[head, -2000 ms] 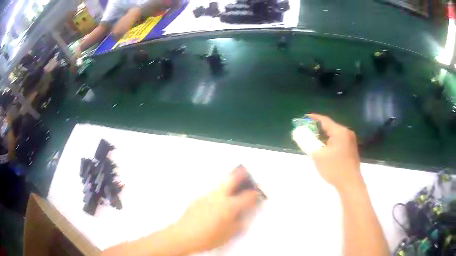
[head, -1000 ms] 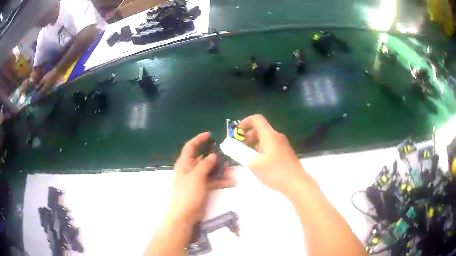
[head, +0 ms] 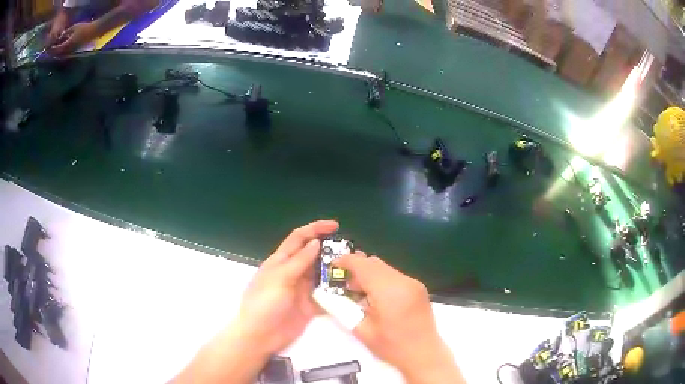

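Observation:
A circuit board (head: 338, 271) with a yellow transformer, a blue part and silver parts is held between my two hands, at the belt's near edge. A black housing shows only as a dark rim around the board; my fingers hide most of it. My left hand (head: 282, 289) holds it from the left. My right hand (head: 394, 307) presses on the board with a fingertip and also keeps a white block (head: 339, 308) below it. Two dark housing pieces, one of them a bar (head: 330, 370), lie on the white ledge below my hands.
Dark covers (head: 31, 289) are piled at the left of the ledge. Boards with cords (head: 574, 356) are heaped at the lower right. The green belt (head: 300, 172) carries scattered black parts. Across it are black parts (head: 285, 26) and another person's hands (head: 71, 37).
My hands have come together; the board has moved from above the white block in my right hand to the housing in my left. The view has shifted, showing more of the right side.

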